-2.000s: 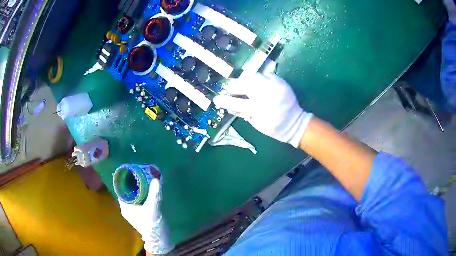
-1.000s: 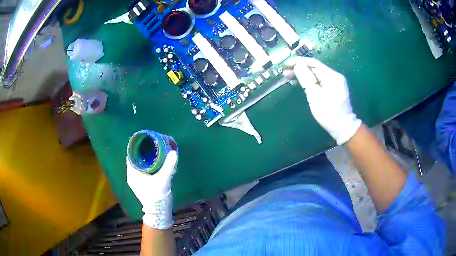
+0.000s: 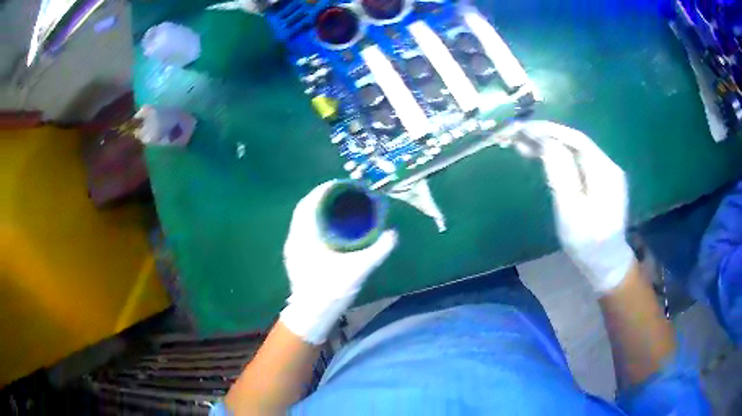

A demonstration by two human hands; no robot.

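Observation:
The power circuit board (image 3: pixel 370 130) lies on the green-matted bench, blue-lit, with white heat-sink bars, dark capacitors and copper-red coils at its far end. My gloved left hand (image 3: pixel 325 264) is shut around the coating pot (image 3: pixel 353 214), its open mouth towards me, just off the board's near left corner. My gloved right hand (image 3: pixel 587 191) is at the board's near right corner, fingers pinched and blurred; whether a brush is in them I cannot tell. A thin white strip (image 3: pixel 425 203) sticks out from under the near edge.
Two small translucent white bottles (image 3: pixel 171 44) stand at the bench's far left. A second board (image 3: pixel 720 49) shows at the upper right edge. A yellow surface (image 3: pixel 69 252) lies left of the bench. Another person's blue sleeve (image 3: pixel 722 252) is at the right edge.
My left hand has carried the pot right and up, close to the board's near corner. My right hand has moved right, away from over the board. The view has shifted, too.

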